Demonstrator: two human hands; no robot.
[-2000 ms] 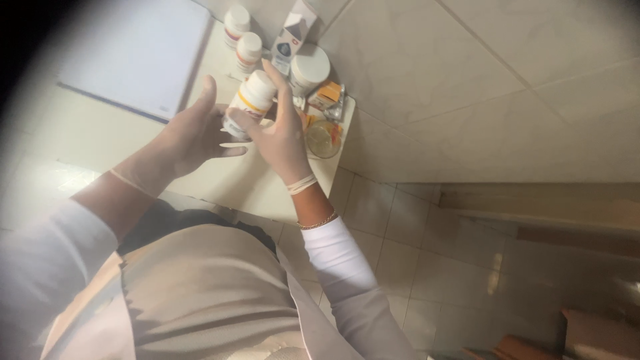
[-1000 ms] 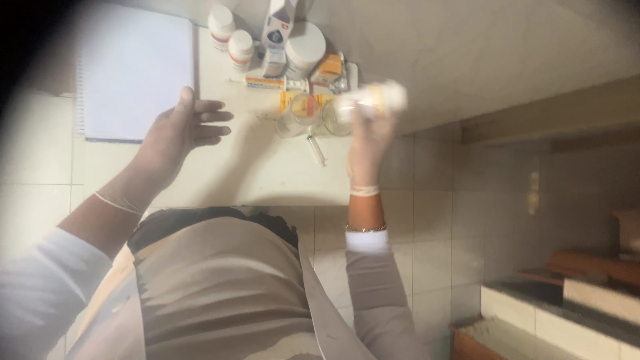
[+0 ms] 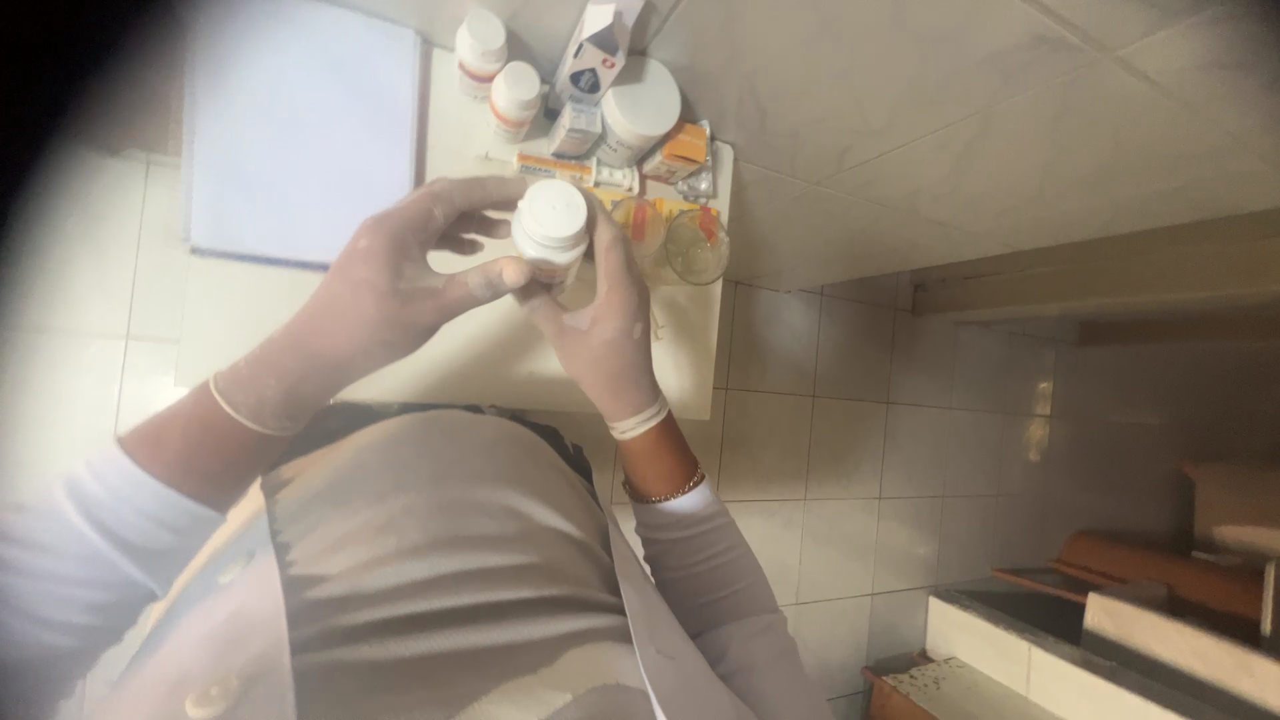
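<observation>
A white plastic bottle with a screw cap (image 3: 552, 225) is upright between my hands, above the near part of a white table. My right hand (image 3: 605, 330), in a thin translucent glove, grips the bottle from its right side and below. My left hand (image 3: 390, 270), gloved too, curves round the bottle's left side with thumb and fingers apart; whether its fingertips touch the bottle I cannot tell. Just beyond lie a boxed or wrapped syringe-like item (image 3: 575, 172) and two clear glass vessels, one of them at the right (image 3: 697, 247).
On the white table (image 3: 460, 345) stand two white bottles (image 3: 482, 50) (image 3: 516, 100), cartons (image 3: 597, 55), a large white tub (image 3: 640, 108) and an orange box (image 3: 678, 152). A spiral notebook (image 3: 305, 130) lies at the left. A tiled wall (image 3: 950, 120) rises beyond.
My right hand has brought the bottle from the table's right side back to the middle, close to my left hand. The left hand has moved right, toward the bottle.
</observation>
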